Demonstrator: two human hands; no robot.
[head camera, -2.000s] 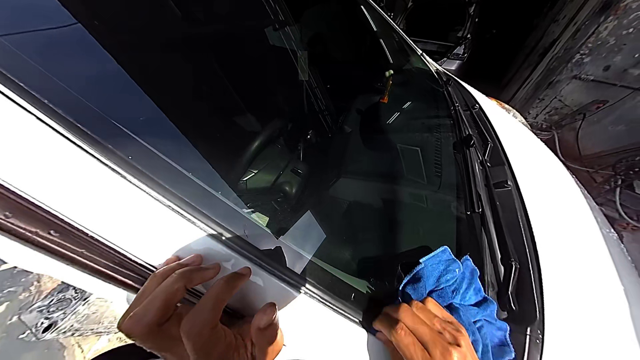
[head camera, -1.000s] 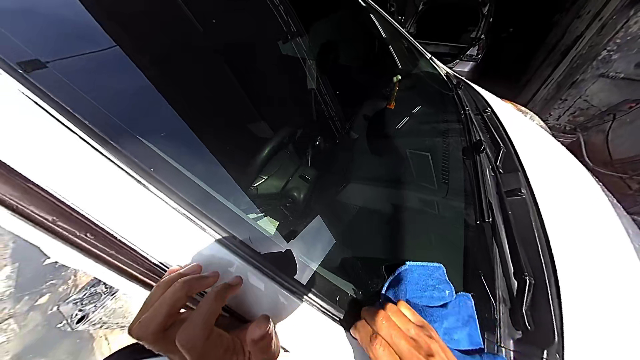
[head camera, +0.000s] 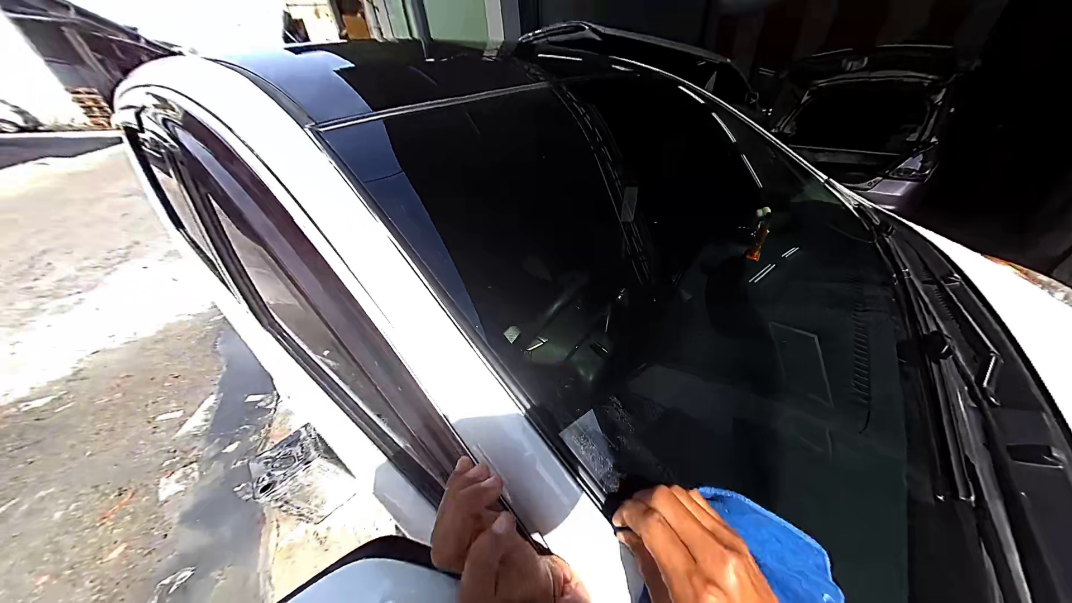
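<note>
The windshield (head camera: 670, 335) of a white car fills the middle of the view. My right hand (head camera: 695, 544) is at its lower edge beside the white pillar, closed on a dark item (head camera: 624, 498), mostly hidden under the fingers, that touches the glass. A blue cloth (head camera: 779, 544) lies against that hand and partly under it; whether the fingers also grip it is unclear. My left hand (head camera: 502, 536) rests on the edge of the white windshield pillar (head camera: 519, 469) by the side window, fingers bent. Small droplets or streaks show on the glass just above the dark item.
Wiper arms and the black cowl (head camera: 963, 368) run along the right. The side window (head camera: 310, 335) and its trim slope down at left, with littered ground (head camera: 109, 435) beyond. Another car with a raised hatch (head camera: 863, 117) stands behind, at upper right.
The view has tilted up, showing the roof and ground. My left hand has shifted from the pillar's face to its outer edge. Fine streaks now show on the glass near my right hand.
</note>
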